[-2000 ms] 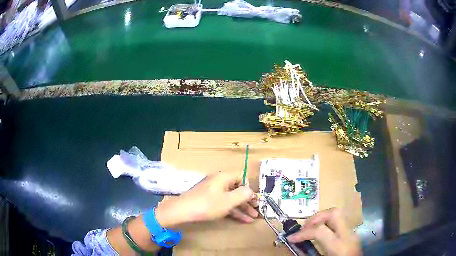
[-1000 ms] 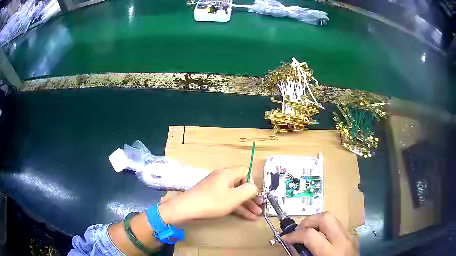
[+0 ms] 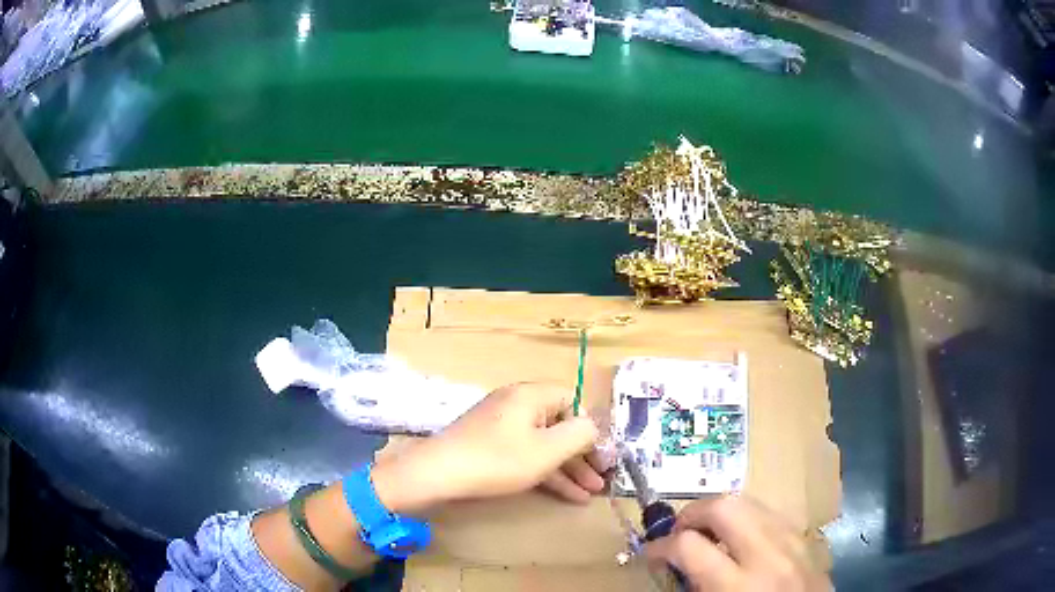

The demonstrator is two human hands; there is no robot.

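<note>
A white open housing (image 3: 683, 476) with a green circuit board (image 3: 708, 429) inside lies on the cardboard mat (image 3: 498, 318). My left hand (image 3: 521, 443) is at the housing's left side and pinches a green lead wire (image 3: 581, 376), which stands up with brass contacts (image 3: 590, 323) at its far end. My right hand (image 3: 735, 544) holds a soldering iron (image 3: 657, 515) with a thin metal tube alongside. Its tip is at the housing's left edge, close to my left fingertips. The exact contact point is blurred.
A power cord in a clear bag (image 3: 382, 393) lies left of the housing. Bundles of white lead wires (image 3: 685, 220) and green lead wires (image 3: 835, 289) lie behind. A cardboard tray (image 3: 931, 312) is at right. Another white housing (image 3: 552, 37) with a bagged cord (image 3: 717, 37) sits on the green belt.
The housing and bagged cord on the belt have moved right. Smoke-like haze now shows near the iron's tip. My hands have stayed in nearly the same place, with the same holds.
</note>
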